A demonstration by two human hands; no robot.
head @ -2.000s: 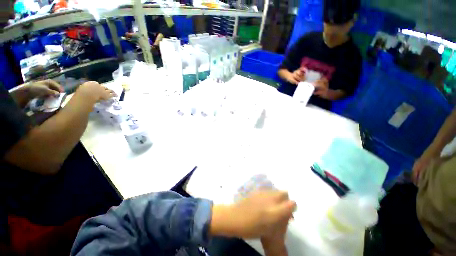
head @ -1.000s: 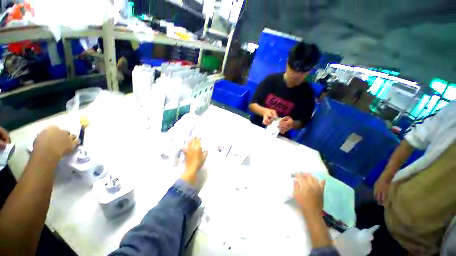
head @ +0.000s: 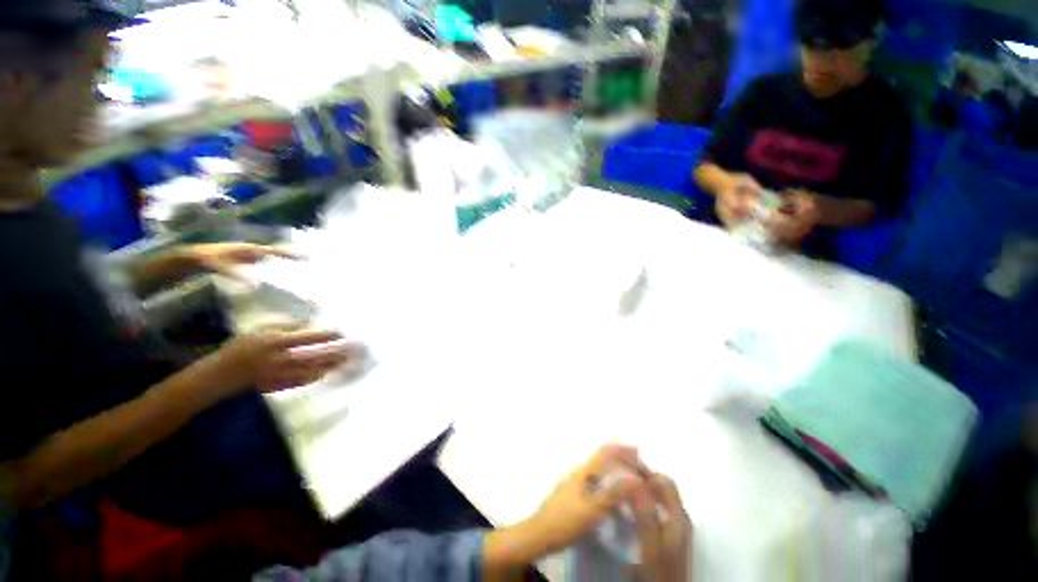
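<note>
My left hand [head: 575, 500] and my right hand [head: 662, 529] are close together at the bottom centre, over the near part of the white table. A whitish piece with a dark spot, likely a plug adapter [head: 618, 532], is between them, mostly covered by the fingers. The frame is blurred, so its sides cannot be told. The left forearm is in a blue-grey sleeve. The right forearm is cut off by the lower edge.
A pale teal pad [head: 876, 415] with dark and red pens [head: 829, 457] lies at the right. A blurred whitish bottle [head: 859, 534] is below it. One coworker [head: 837, 148] handles a white item across the table [head: 546, 375]; another [head: 68, 330] reaches in from the left.
My hands were apart, reaching over the table; they have come back together at the near side around the whitish piece. The view has swung left. The left coworker's hands have opened out.
</note>
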